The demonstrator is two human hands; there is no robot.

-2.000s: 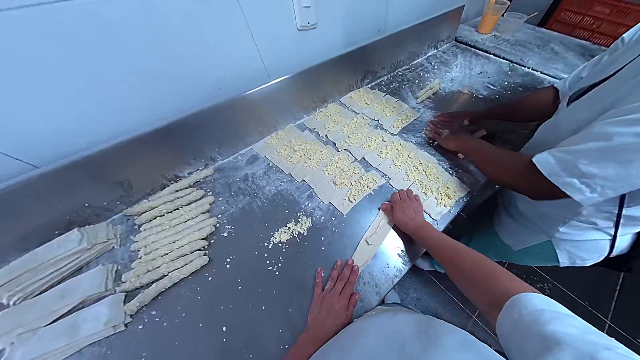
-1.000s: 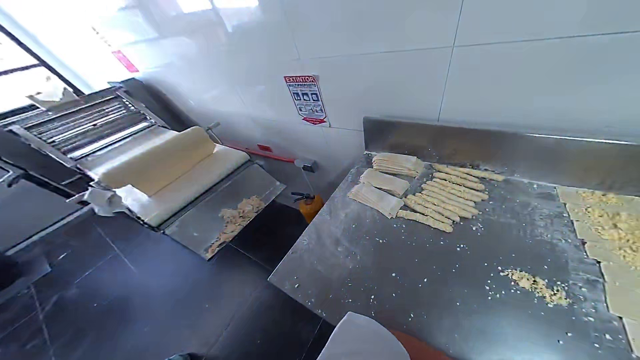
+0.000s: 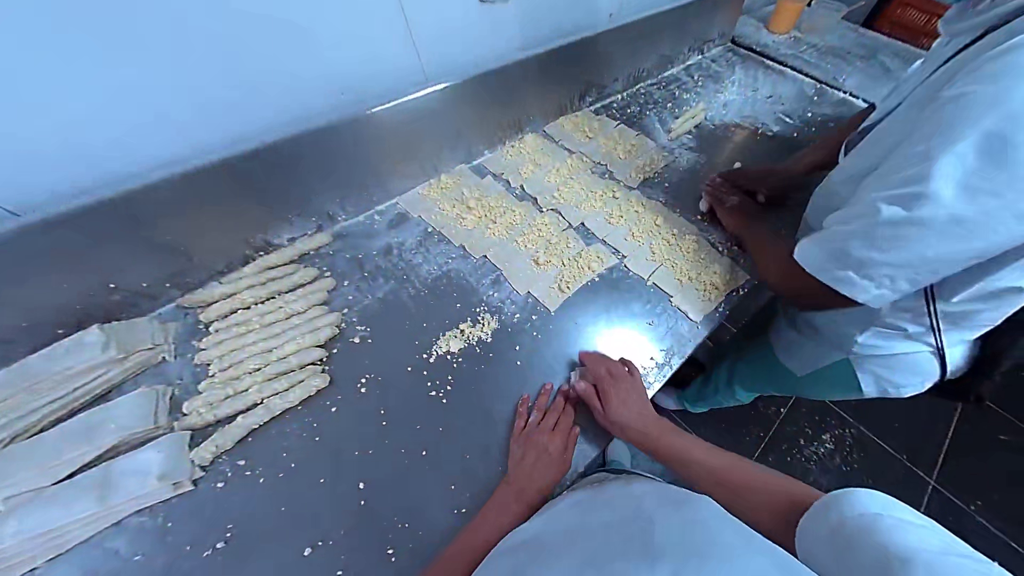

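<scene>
My left hand (image 3: 542,440) rests palm down near the front edge of the steel table (image 3: 416,488), fingers slightly apart. Touching or almost touching its fingertips, my right hand (image 3: 616,392) is bent around a small pale bit of dough (image 3: 576,374); the rest of that piece is hidden. Beyond my hands lie rows of flat dough sheets (image 3: 512,232) topped with yellow crumbly filling. Loose filling crumbs (image 3: 466,334) form a small heap left of them. Several rolled, filled dough sticks (image 3: 264,344) lie side by side on the left, next to stacked dough strips (image 3: 88,448).
At the right a co-worker in white leans over the table, their hands (image 3: 736,196) together beside the sheets. A few dough pieces (image 3: 688,122) lie beyond. A steel backsplash (image 3: 320,144) runs along the wall. An orange container (image 3: 786,14) and a red crate (image 3: 908,20) are farther off.
The view swung left toward a dough sheeter and came back. Two seconds ago a flat dough strip lay between my hands; now only a small pale bit shows there, and my hands are closer together.
</scene>
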